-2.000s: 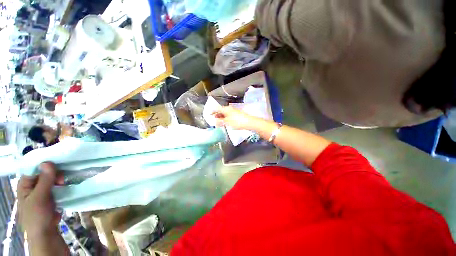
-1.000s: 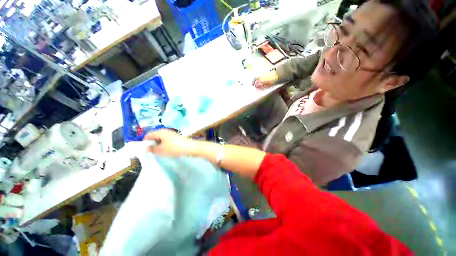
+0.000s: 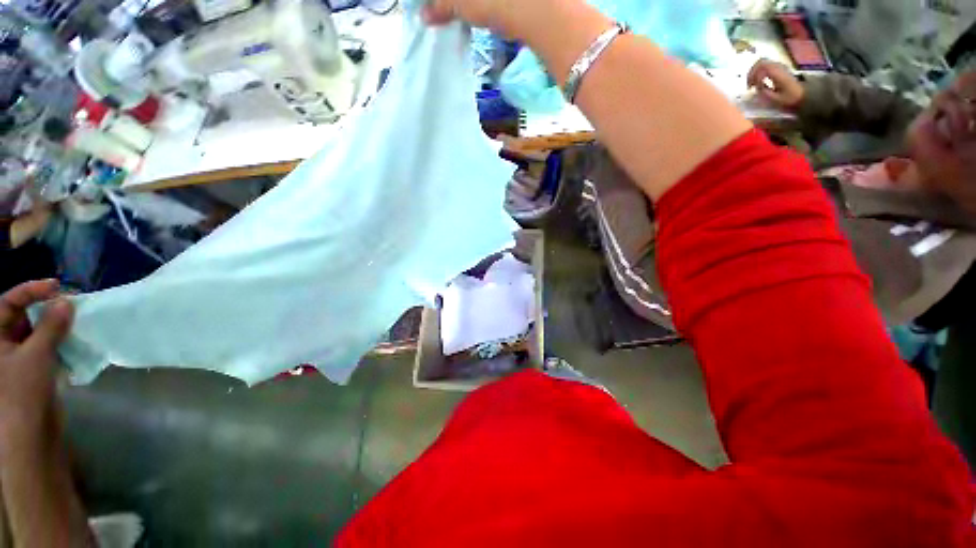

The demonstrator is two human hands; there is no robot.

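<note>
A pale aqua fabric piece [image 3: 321, 236] is held stretched in the air between my two hands. My left hand [image 3: 37, 332], at the left edge, pinches its lower left corner between thumb and fingers. My right hand [image 3: 466, 11], at the top edge and partly cut off, grips its upper end. The cloth's lower edge is uneven and hangs free, with several pointed corners. It hides part of the table and floor behind it.
An open carton [image 3: 426, 359] with white pieces [image 3: 490, 307] stands on the floor. A white sewing machine [image 3: 284, 59] is on the table [image 3: 203, 158] behind the cloth. More aqua cloth [image 3: 680, 30] lies on the tabletop at the top. A seated person [image 3: 899, 230] is at the right.
My right hand has moved up and the cloth, bunched a second ago, is now spread wide. My left hand is back in view at the left. The view has turned, putting the seated person farther right.
</note>
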